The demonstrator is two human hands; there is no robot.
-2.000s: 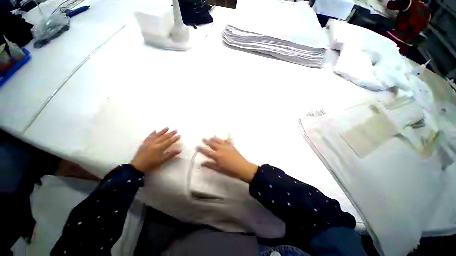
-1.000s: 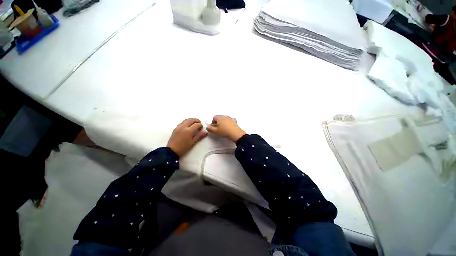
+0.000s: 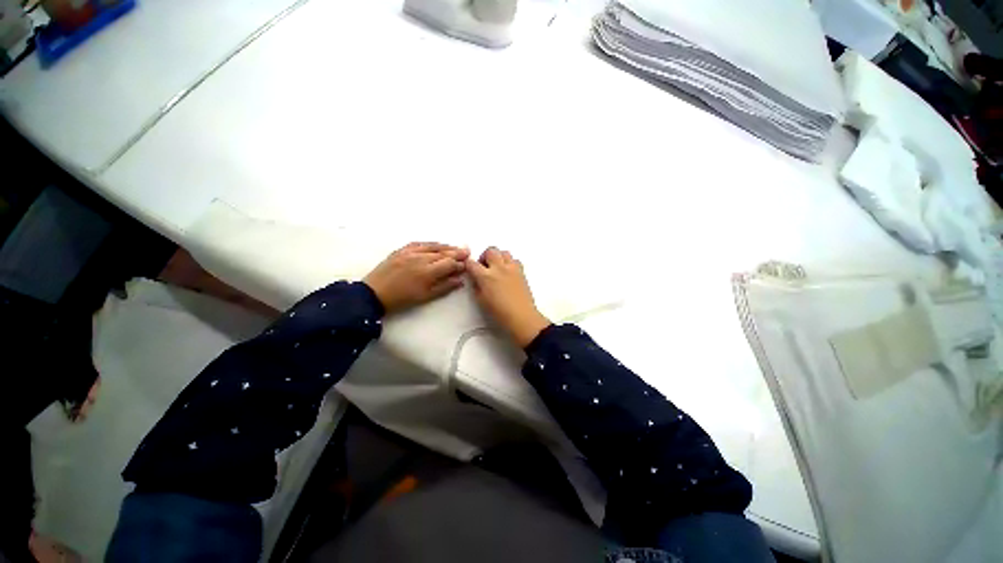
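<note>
A cream garment panel (image 3: 275, 251) lies on the near edge of the white table and hangs over it towards my lap. Its curved, stitched-looking cutout edge (image 3: 458, 350) shows below my right wrist. My left hand (image 3: 420, 273) rests on the panel with fingers together, pointing right. My right hand (image 3: 500, 284) meets it, and the fingertips of both hands touch at the panel's far edge, pinching it. The exact grip under the fingertips is hidden.
A pile of pale panels (image 3: 165, 363) lies low at the left. Stacked cut pieces (image 3: 715, 83) and a white block (image 3: 467, 20) stand at the far side. Flat off-white panels with a beige piece (image 3: 885, 350) lie at the right, white crumpled cloth (image 3: 891, 181) beyond. A blue tray (image 3: 83, 33) is far left.
Both hands have come together from lying spread on the panel, and their fingertips now meet at its edge. The left hand has turned more sideways. The camera view has shifted.
</note>
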